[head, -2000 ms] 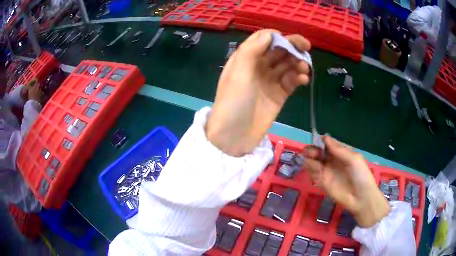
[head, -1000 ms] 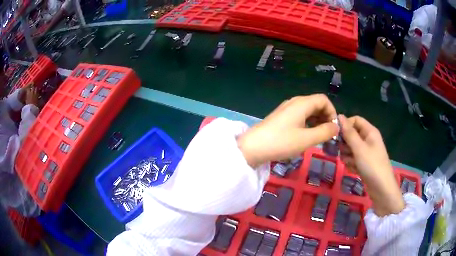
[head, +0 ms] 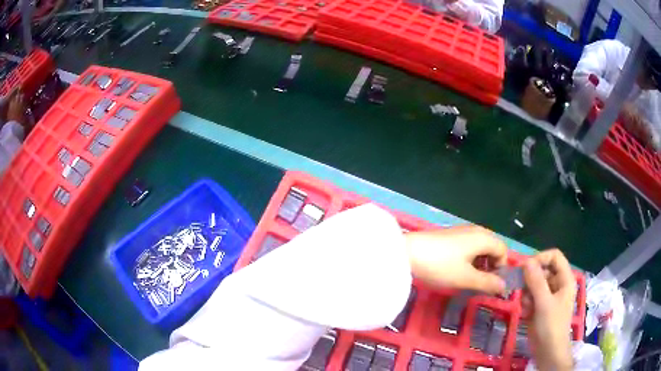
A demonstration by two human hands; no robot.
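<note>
My left hand [head: 460,259] and my right hand [head: 549,301] are close together over the right part of the red compartment tray [head: 414,210]. Between their fingertips they hold a small grey mesh strip [head: 513,280], partly hidden by the fingers. The tray's pockets hold grey strips side by side, such as the strips [head: 292,205] at its upper left. My left sleeve covers the middle of the tray.
A blue bin [head: 130,279] of loose silver parts stands left of the tray. A second red tray [head: 138,148] is raised farther left. Beyond the teal edge, strips lie on the green belt, with stacked red trays [head: 417,52] behind. Other workers' sleeves show at the top.
My hands were apart with a long strip stretched between them, then came together. They have since moved down and right over the tray. The view has shifted, showing more of the tray's upper left.
</note>
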